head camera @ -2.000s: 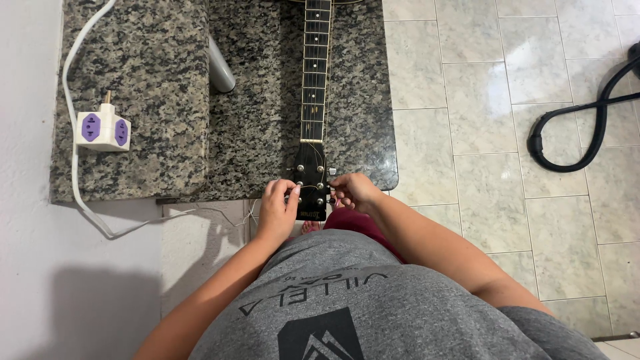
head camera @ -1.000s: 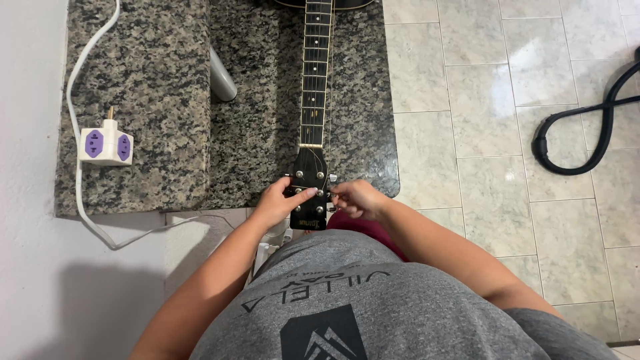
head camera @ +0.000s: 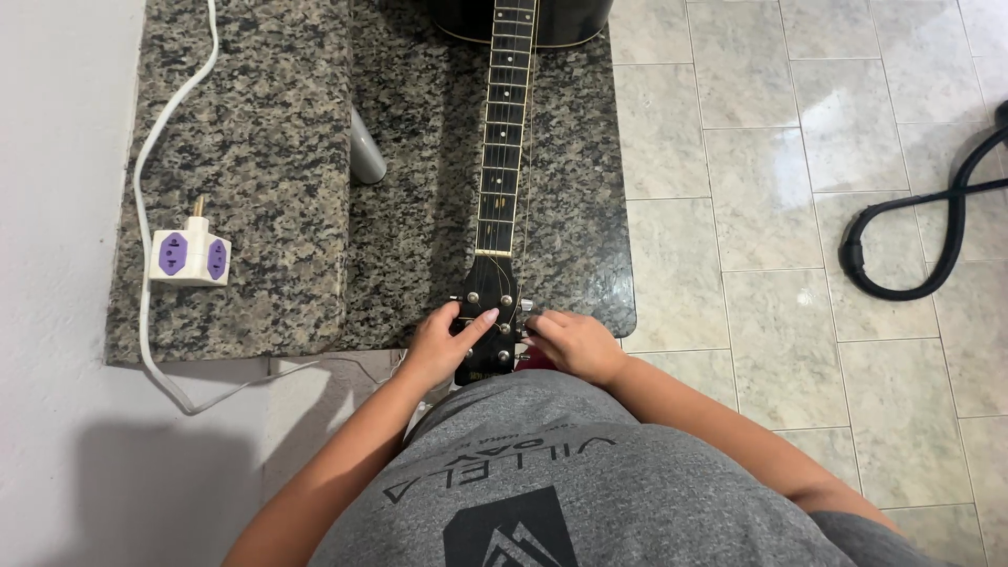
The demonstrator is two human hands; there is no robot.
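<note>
A black guitar [head camera: 524,24] lies on a speckled granite counter [head camera: 417,236], its neck [head camera: 502,150] running down toward me. The black headstock [head camera: 492,283] is nearest my body, with metal tuning posts and pegs along both sides. My left hand [head camera: 442,342] holds the headstock from its left edge, thumb laid across the front by a post. At the right edge, my right hand [head camera: 579,342] has its fingers closed at a tuning peg, which they partly hide. A loose thin string [head camera: 529,157] runs along the neck's right side, and thin strings curve over the headstock.
A white plug adapter [head camera: 191,256] with purple sockets rests on the raised granite slab at left, beside a white cable [head camera: 140,189]. A grey cylindrical tube [head camera: 366,150] projects from under that slab. On the tiled floor [head camera: 776,307] at right lies a looped black hose [head camera: 953,236].
The loose string now shows to the right of the neck. My left thumb stays across the headstock, where it lay one second ago; my right hand remains by the pegs.
</note>
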